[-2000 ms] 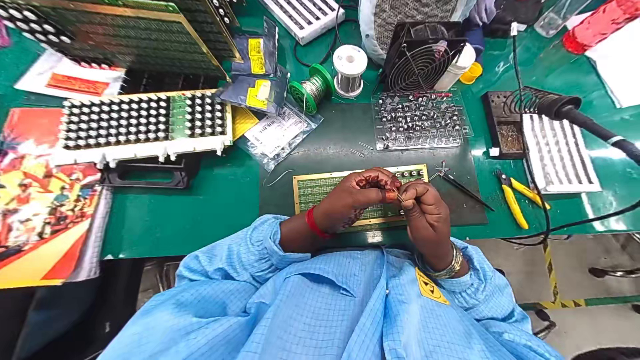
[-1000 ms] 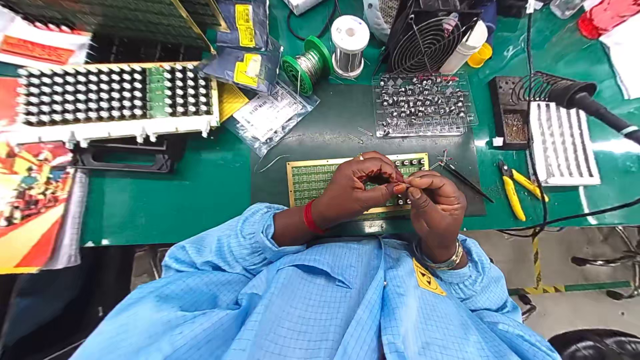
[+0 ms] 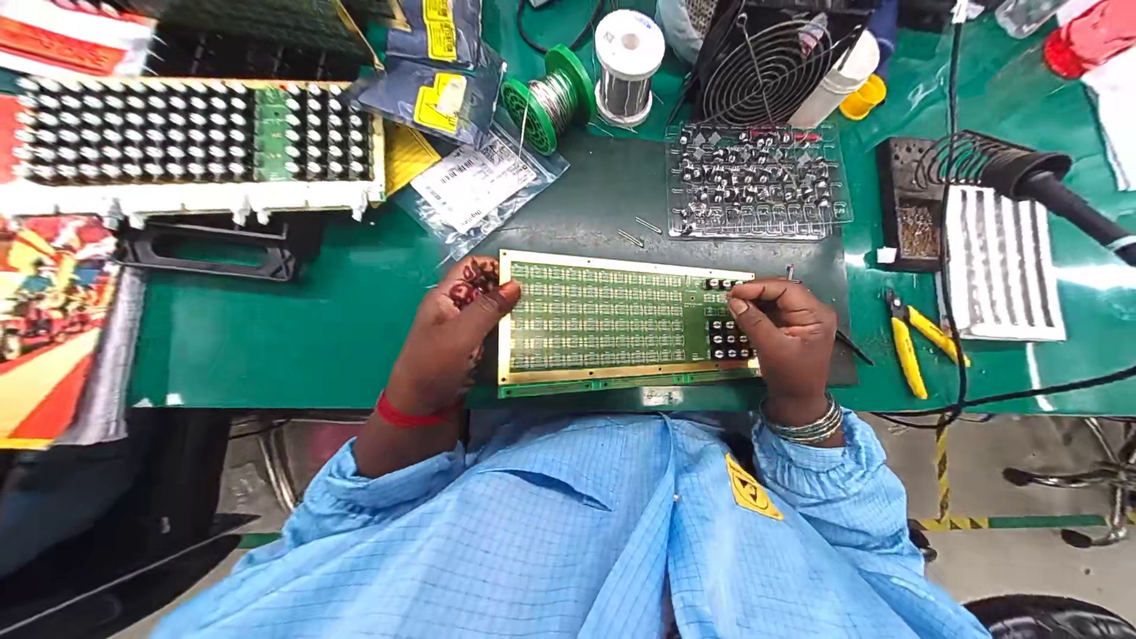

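A green circuit board panel (image 3: pixel 603 315) with gold edges lies before me, with small black round components (image 3: pixel 729 340) standing in rows near its right end. My left hand (image 3: pixel 461 311) holds several small dark reddish parts (image 3: pixel 475 280) in its curled fingers, and its thumb rests at the board's left edge. My right hand (image 3: pixel 781 324) is over the board's right end, thumb and forefinger pinched beside the top row of components; whatever is between the fingertips is hidden. A clear plastic tray (image 3: pixel 754 182) of black and silver components stands behind the board.
Behind are a green solder wire spool (image 3: pixel 550 99), a white spool (image 3: pixel 628 67) and a fan (image 3: pixel 763 67). On the right lie yellow-handled cutters (image 3: pixel 923 342), a soldering iron holder (image 3: pixel 994 164) and a white foam block (image 3: pixel 1003 262). A populated board (image 3: pixel 195 133) stands left.
My hands were together over the board and have moved apart, the left to the board's left edge, the right to its right end. More of the board now shows.
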